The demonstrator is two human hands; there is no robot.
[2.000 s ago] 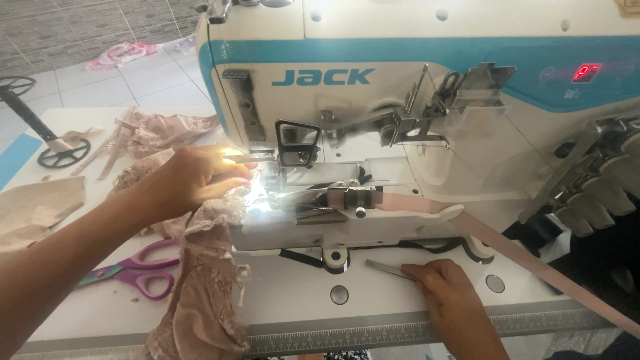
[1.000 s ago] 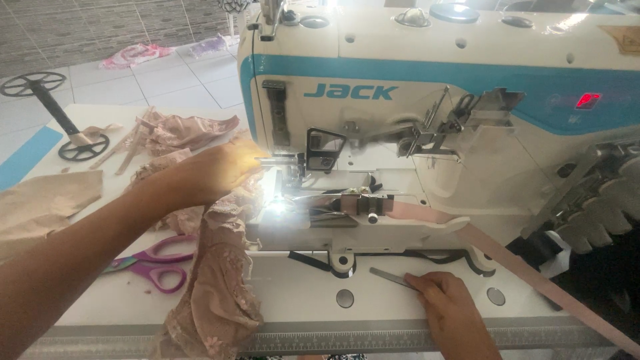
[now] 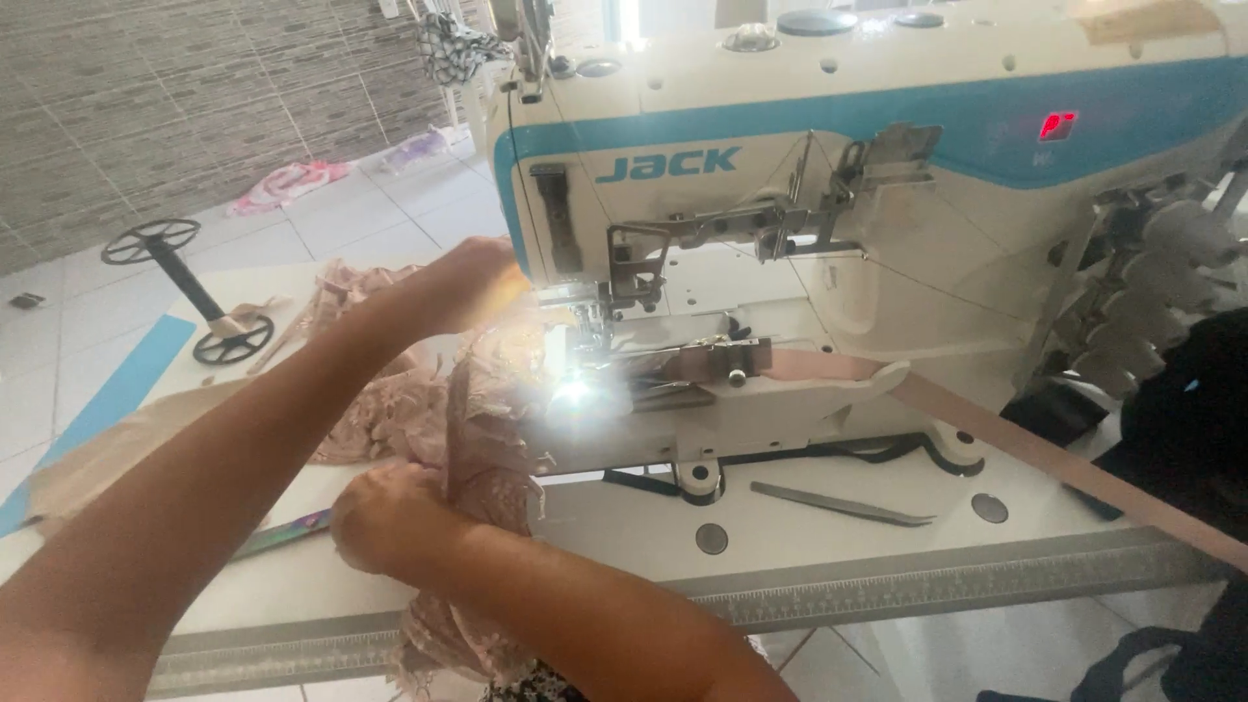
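Note:
My left hand (image 3: 483,285) is at the needle end of the Jack sewing machine (image 3: 673,127), over the gathered pink fabric (image 3: 497,375); glare hides its fingertips. Lower down, my right hand (image 3: 385,517) is beside the hanging part of the fabric, at the handle end of the scissors (image 3: 283,534), whose handles it covers. What its fingers hold cannot be made out. Metal tweezers (image 3: 838,503) lie on the white table in front of the machine. A pink fabric strip (image 3: 1024,448) runs from the right into the folder (image 3: 736,361) beside the needle area.
A black reel (image 3: 185,292) stands at the table's left, near beige fabric (image 3: 127,453) and a blue strip (image 3: 127,400). More pink scraps (image 3: 375,409) lie behind my hands. A measuring tape (image 3: 877,585) runs along the front edge. Thread cones (image 3: 1121,312) are at the right.
My right hand has let go of the tweezers, which now lie on the table, and has moved left to the scissors and hanging fabric. My left hand stays near the needle area.

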